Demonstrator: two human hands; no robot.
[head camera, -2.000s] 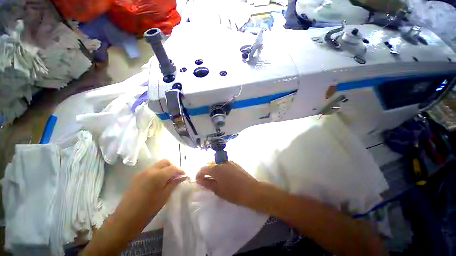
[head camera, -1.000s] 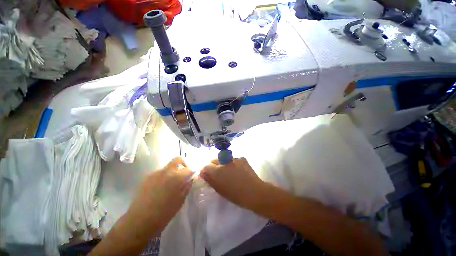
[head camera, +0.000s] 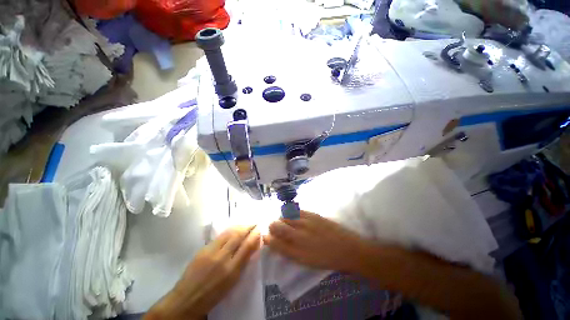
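Note:
A white fabric piece lies under both hands and hangs over the table's front edge. My left hand rests on it with fingers together, just left of the needle area. My right hand holds the fabric at the needle area, its fingertips beside a dark round knob. The fingertips and needle are washed out by bright light. The white sewing machine with a blue stripe stands over the work. A larger white fabric heap lies right of the needle, behind my right forearm.
A folded white stack lies at the table's left. Looped white strips with a purple piece lie left of the machine head. Red-orange bags are at upper left. A yellow-black handled tool is at far right.
The camera view has shifted slightly. My left hand has flattened onto the fabric. The hanging fabric has moved, showing more of the grey marked strip at the table's front edge.

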